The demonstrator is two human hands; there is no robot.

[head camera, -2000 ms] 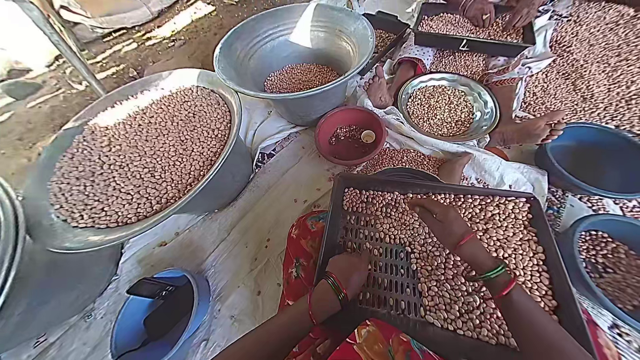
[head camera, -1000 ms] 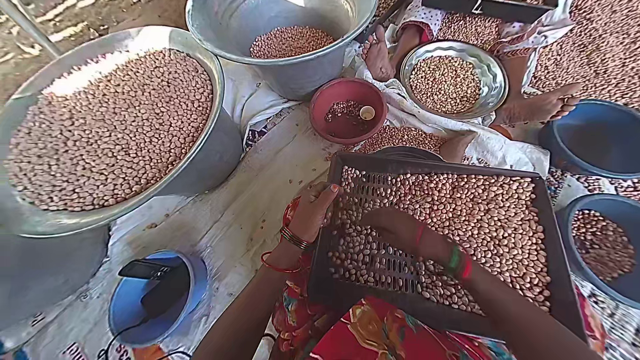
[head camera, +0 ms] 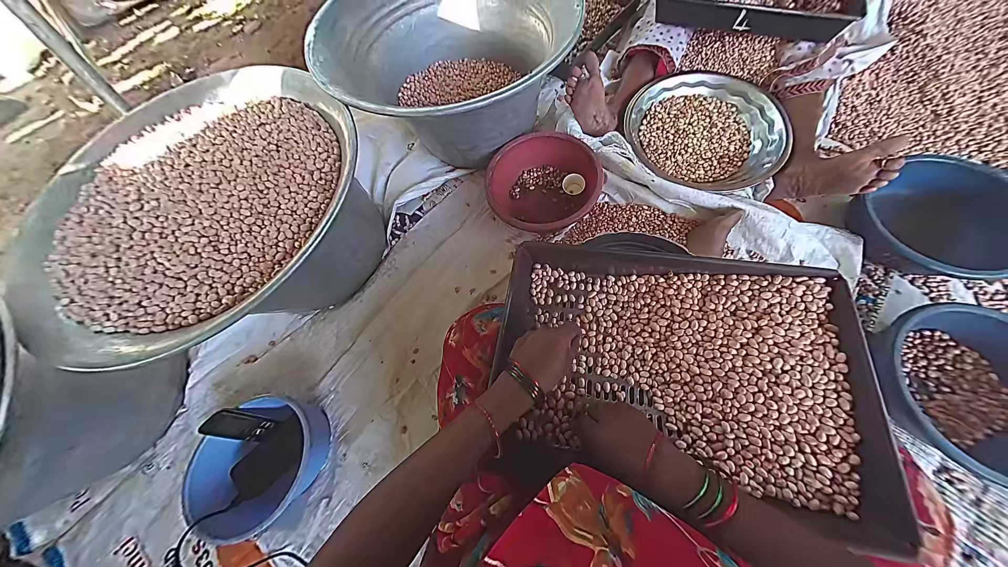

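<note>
A dark slotted plastic tray rests on my lap, spread with pinkish-brown nuts or beans. My left hand is over the tray's left part, its fingers bent down among the nuts. Close to the near left corner, my right hand lies low on the nuts, beside some bare slots. The fingertips of both hands are hidden, so whether they grip any nuts does not show.
A heaped metal basin stands left, another metal basin beyond. Nearer are a red bowl and a blue tub with black devices. Another person's feet flank a steel bowl. Blue tubs stand right.
My left hand has come from the tray's left rim onto the nuts. My right hand has moved toward the near left corner. Nuts now cover slots that showed bare in the middle.
</note>
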